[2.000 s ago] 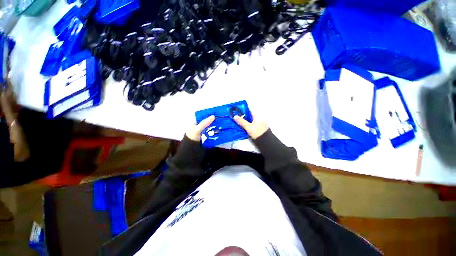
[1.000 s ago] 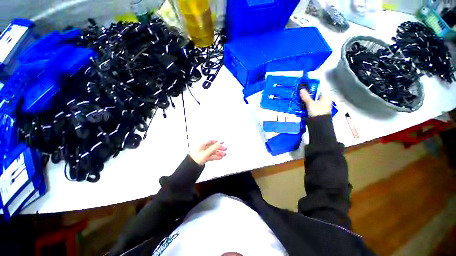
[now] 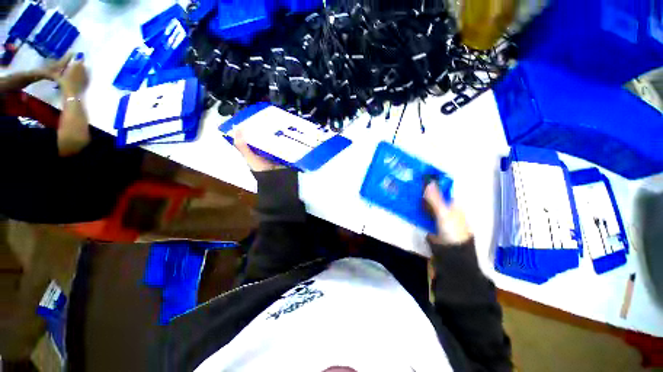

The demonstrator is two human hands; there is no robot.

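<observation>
My left hand (image 3: 252, 155) holds a retail package (image 3: 289, 135) by its near left edge. Its white panel with a pictured cable faces up between blue ends. My right hand (image 3: 446, 215) holds a shiny lighter blue tray (image 3: 398, 183) by its right side, thumb on top, over the white table. Something dark shows by the thumb; it is too blurred to tell. The two pieces are apart. The large pile of black coiled cables (image 3: 327, 62) lies behind them.
A fanned package stack (image 3: 541, 211), another package (image 3: 600, 218) and blue blocks (image 3: 581, 109) are at right. A thin pinkish stick (image 3: 627, 296) lies near the edge. Packages (image 3: 156, 109) lie at left, near another person's hands (image 3: 71, 83). A carton (image 3: 116, 298) is below.
The view has swung back left. My right hand has brought the shiny blue tray away from the right-hand stack. My left hand, empty before, now holds a package with its white side up.
</observation>
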